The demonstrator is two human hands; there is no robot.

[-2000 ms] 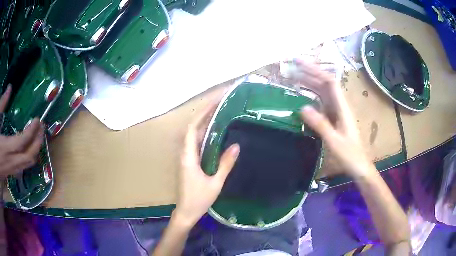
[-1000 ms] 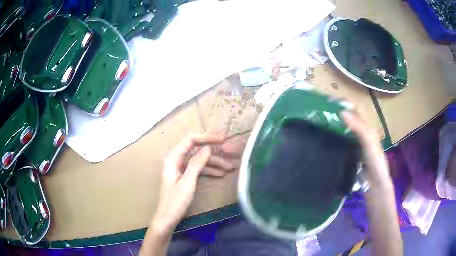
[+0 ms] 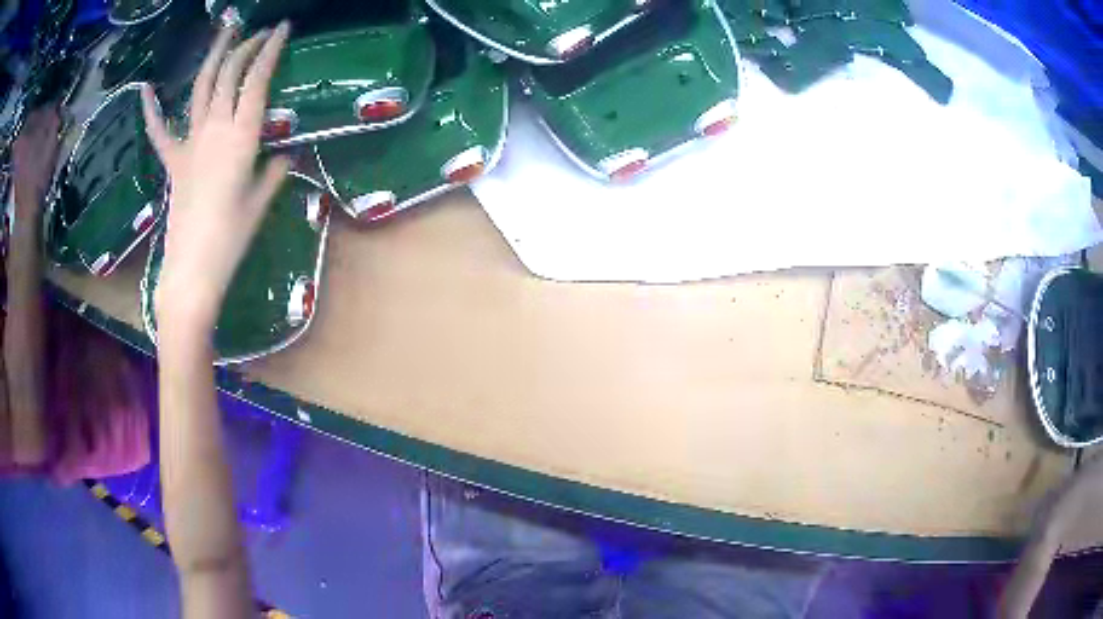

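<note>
My left hand is raised over the green car bodies at the left, its fingers spread and nothing held in it. One green car body with red and white tail lights lies partly behind my wrist, and another green body lies by my fingertips. I cannot tell if the fingers touch it. My right forearm shows at the lower right edge; the hand is cut off by the picture's edge.
More green bodies lie at the back. Loose green panels lie on the white sheet. A crumpled tissue and another body are at the right. Another person's arm is at the far left.
The view has swung left. The car body that was in my hands is no longer seen. My left hand has moved to the piled bodies and opened; my right hand has left the picture.
</note>
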